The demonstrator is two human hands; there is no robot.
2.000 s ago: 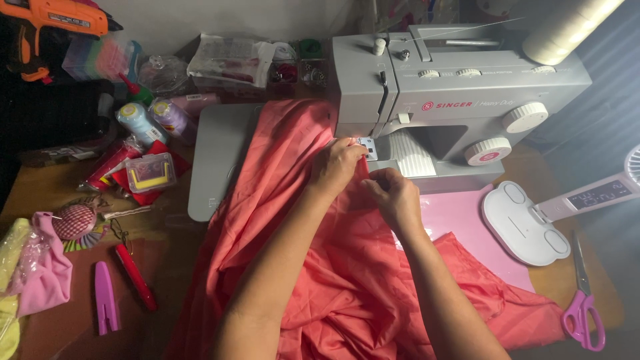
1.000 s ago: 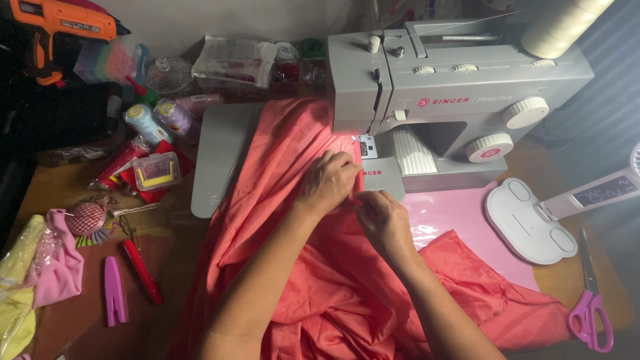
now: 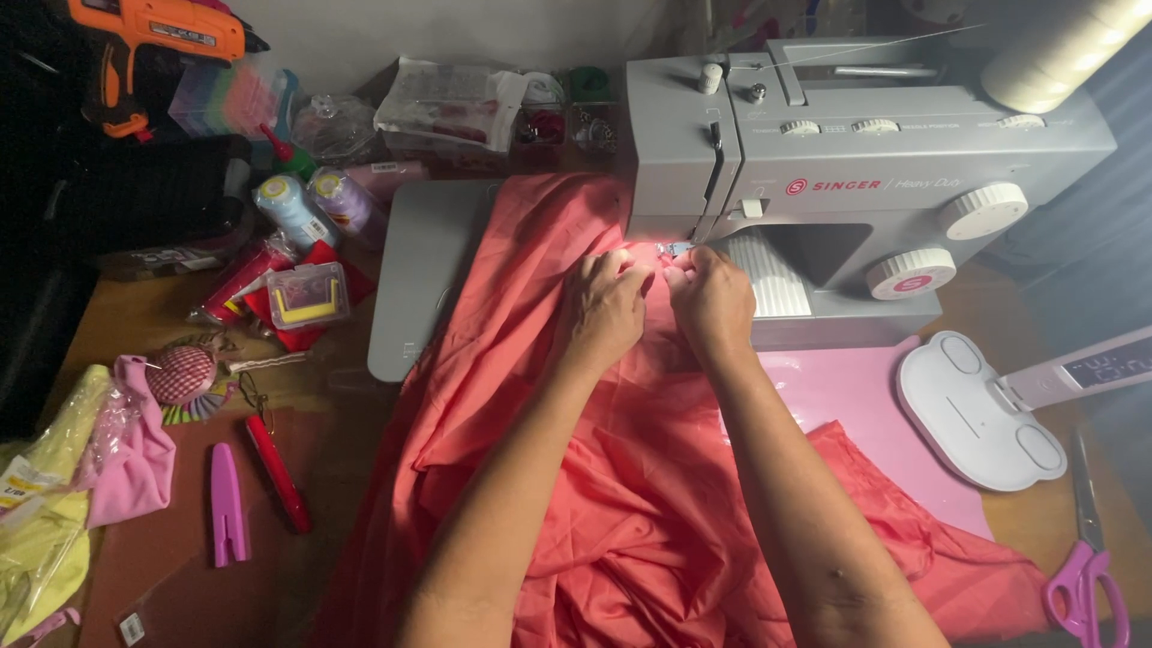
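Note:
A grey Singer sewing machine (image 3: 864, 171) stands at the upper right with its work light on. Coral-red fabric (image 3: 558, 225) spreads from beside the needle area down to the lower edge of the view. My left hand (image 3: 608, 310) pinches this fabric just left and in front of the presser foot (image 3: 675, 249). Close beside it, my right hand (image 3: 711, 297) grips a fold of the same fabric at the foot, thumb and fingertips together. The needle and the exact edge of the cloth at the foot are hard to make out.
A grey extension table (image 3: 423, 261) lies left of the fabric. Thread spools (image 3: 292, 209), a clear pin box (image 3: 309, 295), a pincushion (image 3: 183, 372) and a red pen-like tool (image 3: 277, 472) sit further left. At the right are a white lamp base (image 3: 976, 409) and purple-handled scissors (image 3: 1071, 585).
Since one second ago, both hands have moved up toward the presser foot with the fabric. The right hand now covers part of the plate in front of the foot, which showed earlier.

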